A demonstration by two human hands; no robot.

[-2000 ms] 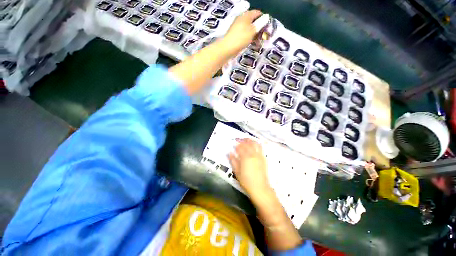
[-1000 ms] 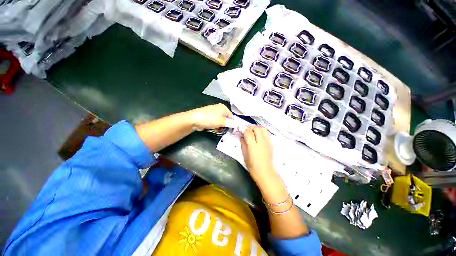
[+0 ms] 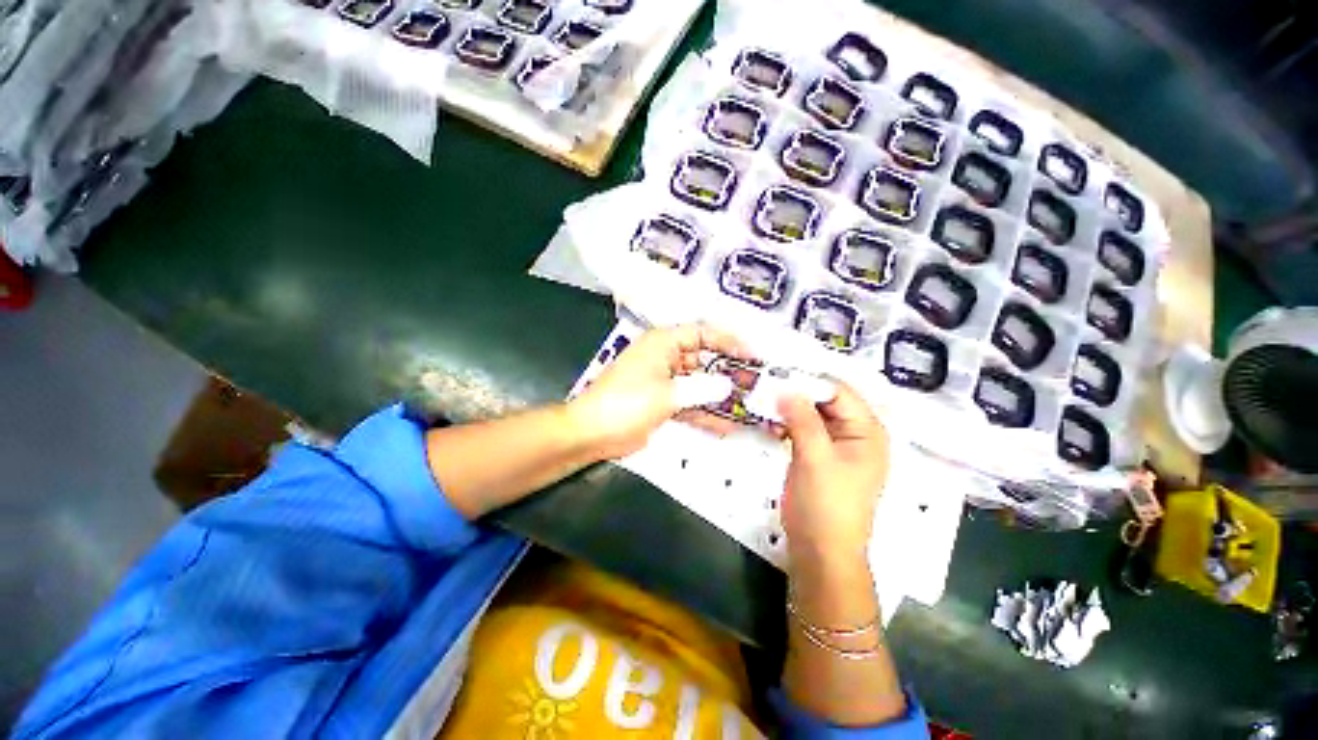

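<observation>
A dark housing with an open centre is held over the white backing sheet. My left hand grips its left side between thumb and fingers. My right hand is at its right side, with thumb and fingertips on a small white film piece. The film piece covers or touches the housing's right end; how firmly it is attached cannot be told. Both hands are bare. The blister tray just beyond holds rows of housings. Those on the left show paler rims; those on the right look plain black.
A second blister tray with housings lies upper left, beside stacked trays. A tan board shows under the main tray. At right are a liner scrap pile, a yellow bin with small items, and a white fan.
My left hand came from the far corner of the main tray down to my right hand over the sheet. The housing now shows between my hands, which have shifted right and turned.
</observation>
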